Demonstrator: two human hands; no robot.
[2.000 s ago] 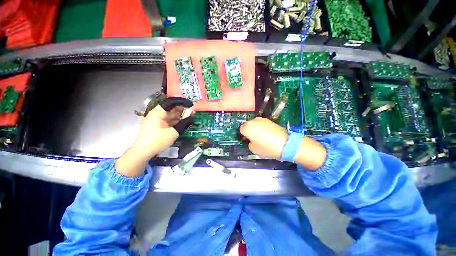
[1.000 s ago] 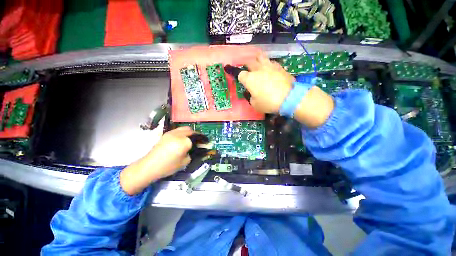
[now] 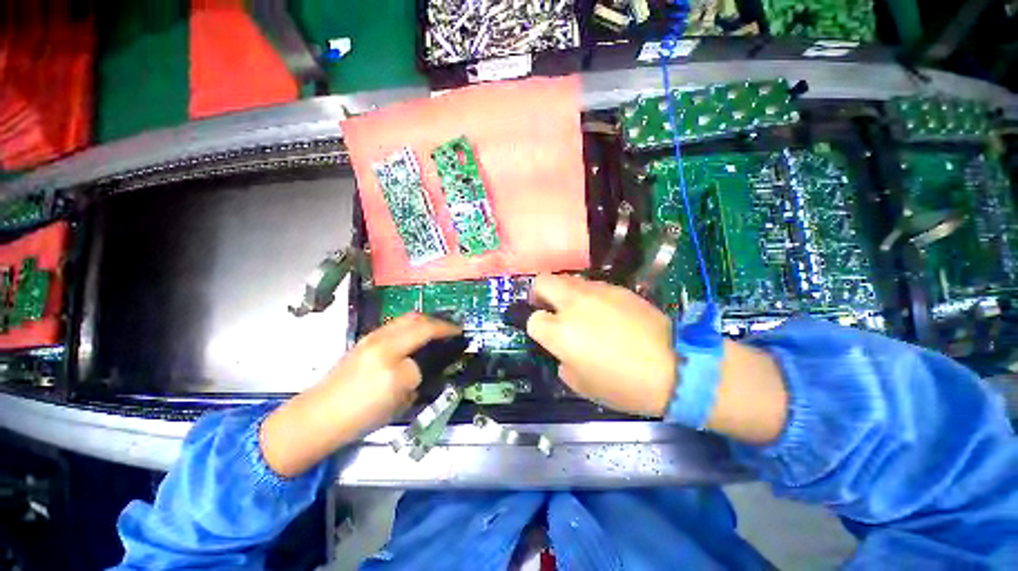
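Note:
A red sheet [image 3: 536, 167] covers the far part of the main circuit board [image 3: 491, 303] in front of me. Two small plug-in boards lie on it, a pale one [image 3: 410, 206] and a green one [image 3: 466, 199]. My left hand [image 3: 357, 385], with black finger cots, is at the near left part of the main board. My right hand [image 3: 597, 340] is bent over the board's near right part. The fingertips of both hands are dark and blurred against the board, so I cannot tell what they hold.
Metal-railed conveyor with a shiny bed [image 3: 223, 290] at left. Pallet clamps [image 3: 430, 422] stick out over the near rail [image 3: 502, 460]. Another main board [image 3: 770, 240] lies at right. A bin of silver components [image 3: 502, 31] stands on the shelf. A blue cord hangs to my right wrist.
The third small plug-in board is gone from the red sheet. My right hand has moved from the sheet down to the main board. My left hand stays near the board's left side.

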